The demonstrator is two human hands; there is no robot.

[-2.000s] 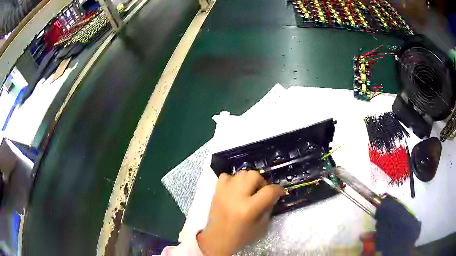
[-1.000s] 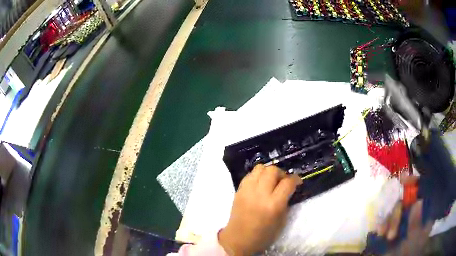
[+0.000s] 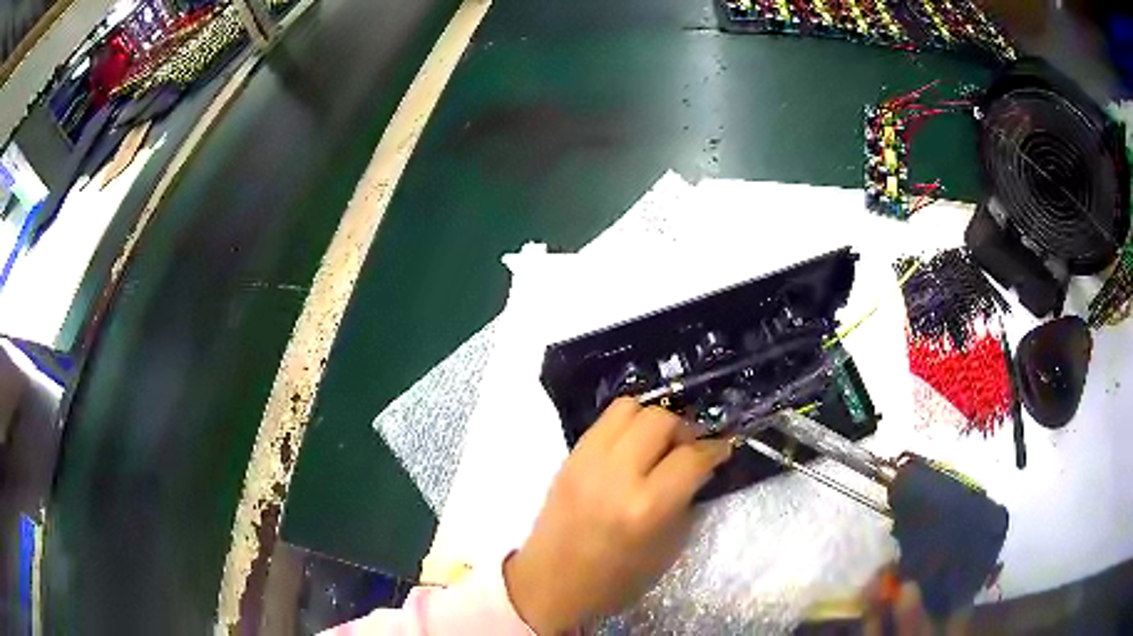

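Note:
A black housing (image 3: 696, 311) lies open and slanted on white paper and a silvery translucent sheet. My left hand (image 3: 621, 497) reaches into its lower left side, fingertips pinched together; what they pinch is hidden. A yellow wire (image 3: 857, 326) sticks out at the housing's right end, near a green board edge (image 3: 854, 388). The soldering gun (image 3: 947, 528), dark with a metal barrel, points left into the housing, its tip close to my left fingertips. My right hand (image 3: 913, 615), blurred and cut off by the bottom edge, is around the gun at its orange-red trigger.
Black lead wires (image 3: 947, 296) and red lead wires (image 3: 963, 379) lie at the right, beside a black stick (image 3: 1016, 404) and dark holder (image 3: 1054, 370). Behind them are a round black fan (image 3: 1054, 174) and a circuit board (image 3: 887, 155). A cream belt edge (image 3: 326, 298) runs at the left.
The soldering gun was raised by the fan one second ago and is now lowered with its tip in the housing. My left hand has shifted slightly left. The whole view has shifted a little.

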